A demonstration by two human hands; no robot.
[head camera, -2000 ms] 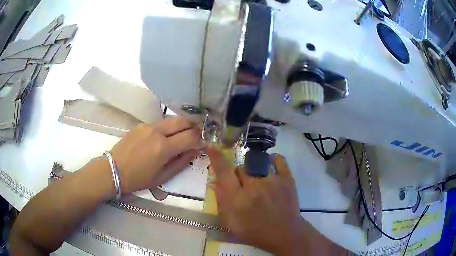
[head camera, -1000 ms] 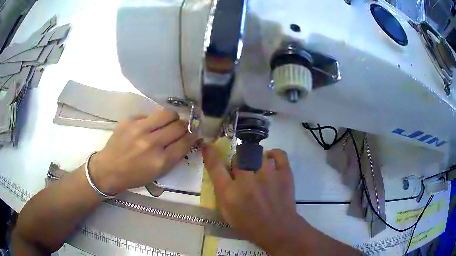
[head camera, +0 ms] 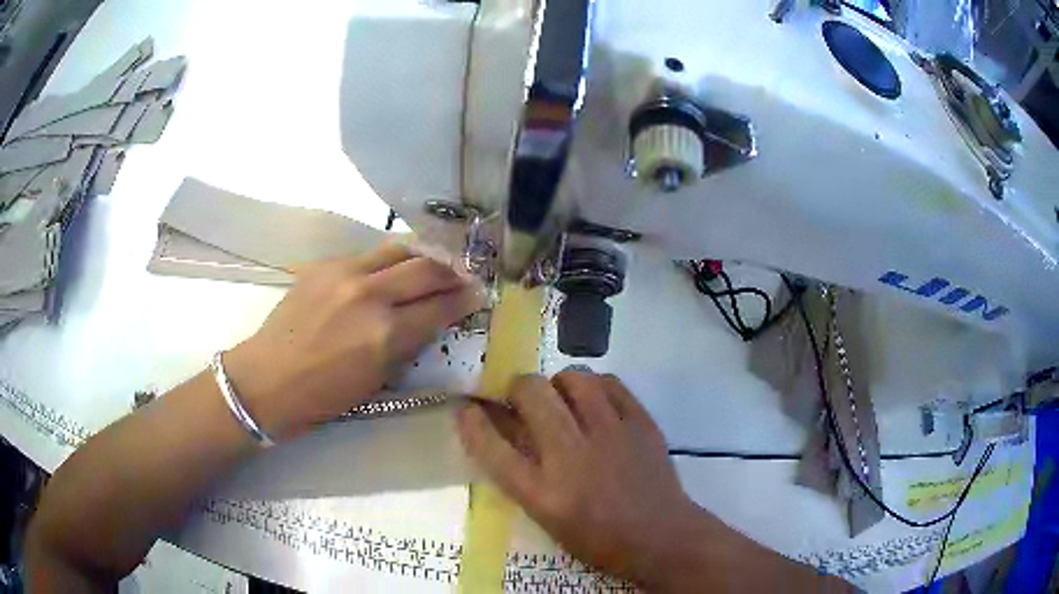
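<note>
My left hand is by the presser foot, its fingertips pinched at the end of a grey-beige fabric strip that runs out to the left; what lies between the fingers is hidden. My right hand is below the foot, its fingers closed on the end of a zippered panel with a row of teeth along its upper edge. The panel reaches left under my left forearm. A yellow tape runs from the foot down under the right hand and the panel to the table's front edge.
The machine head fills the top middle. A black cylinder stands right of the foot. Hanging zipper pieces and wire leads lie at the right. A cut-piece stack is at the far left.
My right hand has drawn back from the foot towards the front edge and taken the end of the zippered panel, which has shifted up. My left hand stays by the foot.
</note>
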